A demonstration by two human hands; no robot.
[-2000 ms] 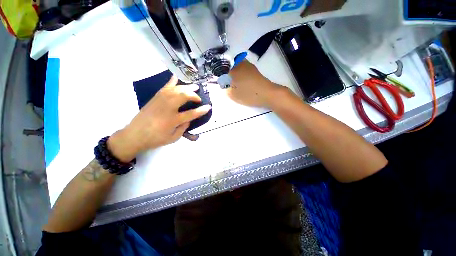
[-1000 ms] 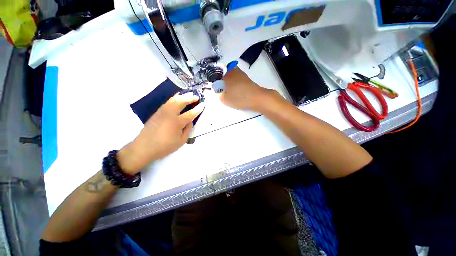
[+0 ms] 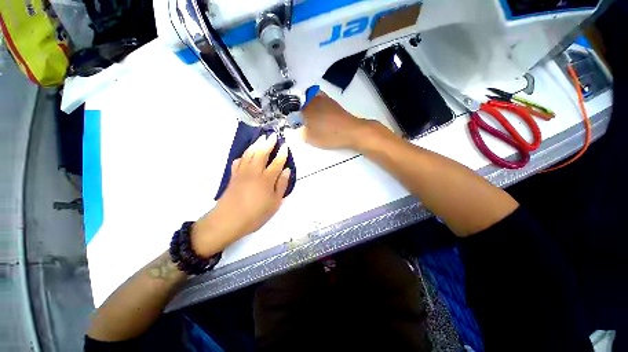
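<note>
A small dark navy cut piece (image 3: 234, 152) lies on the white table with its top end at the presser foot (image 3: 274, 124) of the sewing machine (image 3: 227, 27). My left hand (image 3: 251, 185) lies flat on the piece with its fingers spread, fingertips just below the foot. My right hand (image 3: 330, 122) is beside the round dark metal part (image 3: 288, 103), with its fingers bent; a blue-tipped item (image 3: 312, 91) shows at its top. What its fingertips touch is hidden, and I cannot tell whether it grips anything.
A black smartphone (image 3: 410, 93) lies right of my right hand, with a narrow dark cloth piece (image 3: 344, 70) beside it. Red-handled scissors (image 3: 506, 134) and yellow-green snips (image 3: 534, 106) lie farther right. An orange cord (image 3: 584, 117) crosses the right end. The table's front edge (image 3: 303, 256) runs below my forearms.
The navy piece has turned under my left hand, its free part swinging from the left down towards me. My left hand's fingers are more spread. My right hand stays near the foot. The view has shifted slightly.
</note>
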